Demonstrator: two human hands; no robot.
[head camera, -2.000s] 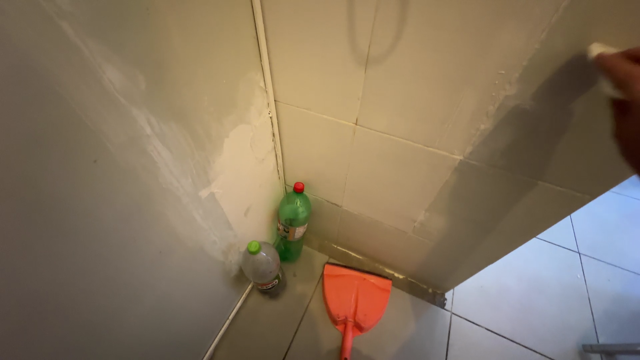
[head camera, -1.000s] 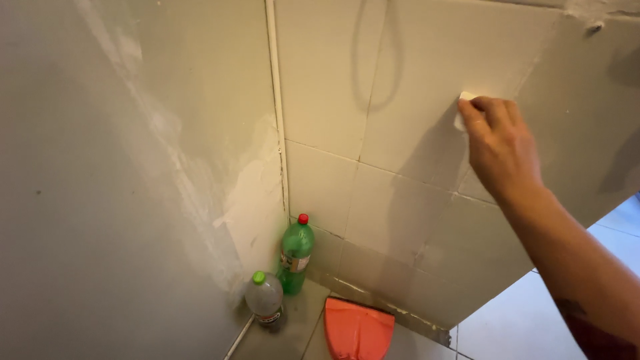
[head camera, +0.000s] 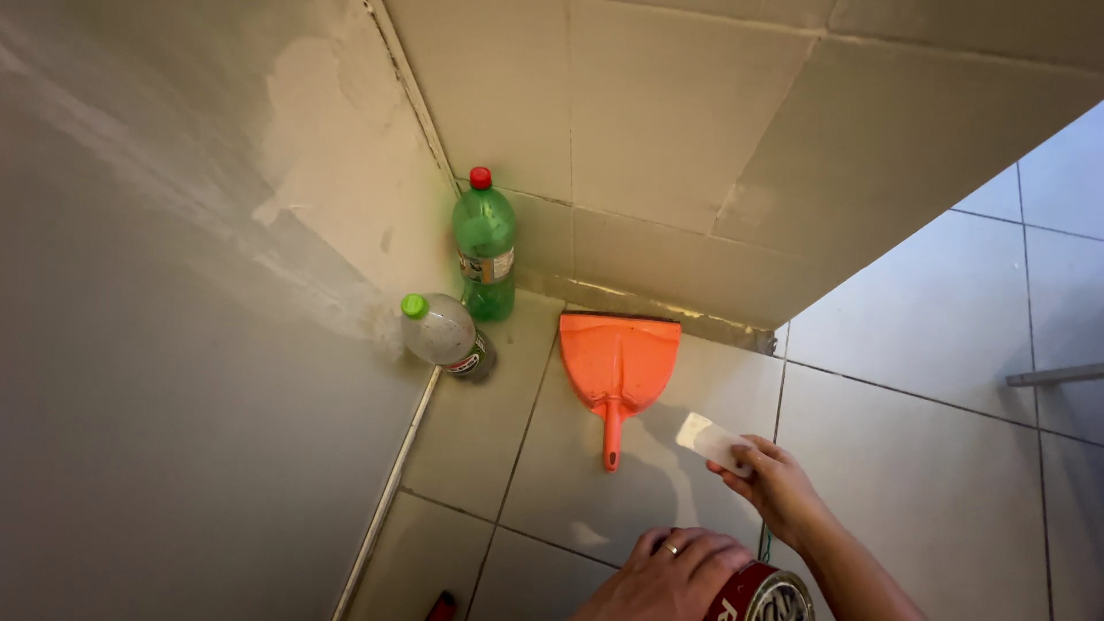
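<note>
My right hand (head camera: 772, 487) grips a small whitish, flat plastic scraper (head camera: 714, 444) between thumb and fingers, its far end pale with what looks like filler. Below and to the left of it, my left hand (head camera: 677, 573) wears a ring and holds a red can (head camera: 749, 595) at the bottom edge of the view; the can is tilted, and its inside cannot be made out well. An orange plastic dustpan (head camera: 618, 362) lies on the floor tiles ahead of both hands, its wide edge close to the tiled wall (head camera: 655, 121).
A green plastic bottle (head camera: 485, 224) with a red cap and a clear bottle (head camera: 444, 332) with a green cap stand in the corner. A patched wall (head camera: 259, 345) rises at left. A red and black object (head camera: 442, 606) shows at the bottom edge, a grey bar (head camera: 1056, 375) at right.
My right hand has moved from the tiled wall down over the floor, still with the scraper. My left hand and the red can have come into view.
</note>
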